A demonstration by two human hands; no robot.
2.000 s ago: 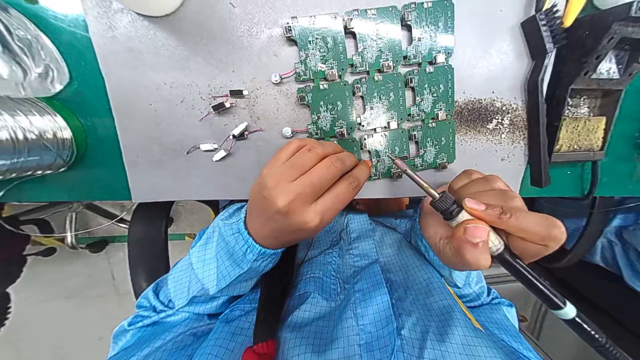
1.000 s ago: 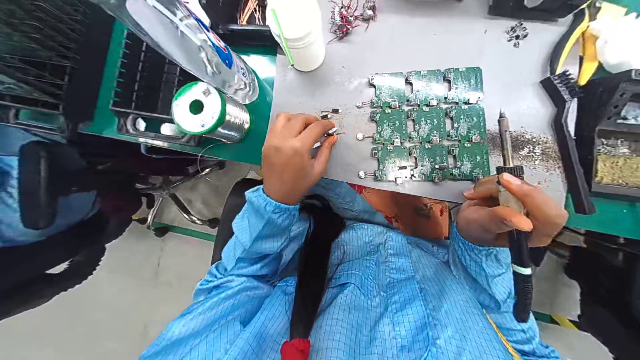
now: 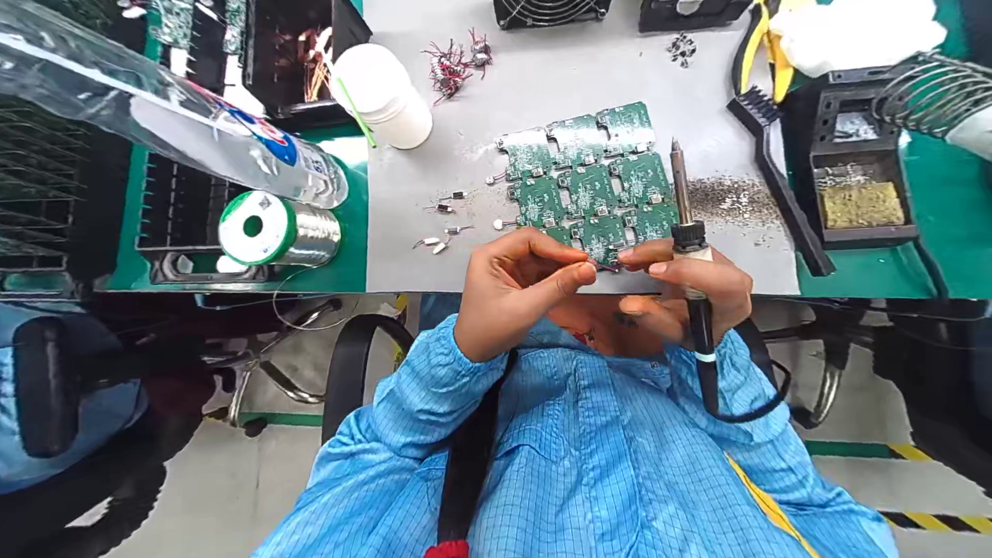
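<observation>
A soldering iron [image 3: 690, 225] is held in my right hand [image 3: 690, 287], its tip pointing away from me, up and to the right of the boards. My left hand [image 3: 527, 291] pinches a small part with thin wires [image 3: 606, 266] between thumb and forefinger; the fingers hide most of it. The right fingertips are close to the wires' other end. Just beyond both hands lies a panel of green circuit boards [image 3: 589, 182], with small round wired parts [image 3: 498, 224] at its left edge. Several small wired components [image 3: 445, 208] lie on the grey mat left of the boards.
A solder spool [image 3: 279, 230], a plastic bottle [image 3: 232, 124] and a white container [image 3: 384, 97] stand at left. Red-wired parts [image 3: 449, 68] lie farther back. At right are a black brush [image 3: 779, 182], yellow-handled pliers [image 3: 763, 50], a sponge in its iron stand [image 3: 862, 205] and scattered debris [image 3: 728, 199].
My left hand has come from the loose components to the front edge of the boards, near my right hand. The iron's tip, at the boards two seconds ago, now points away from me.
</observation>
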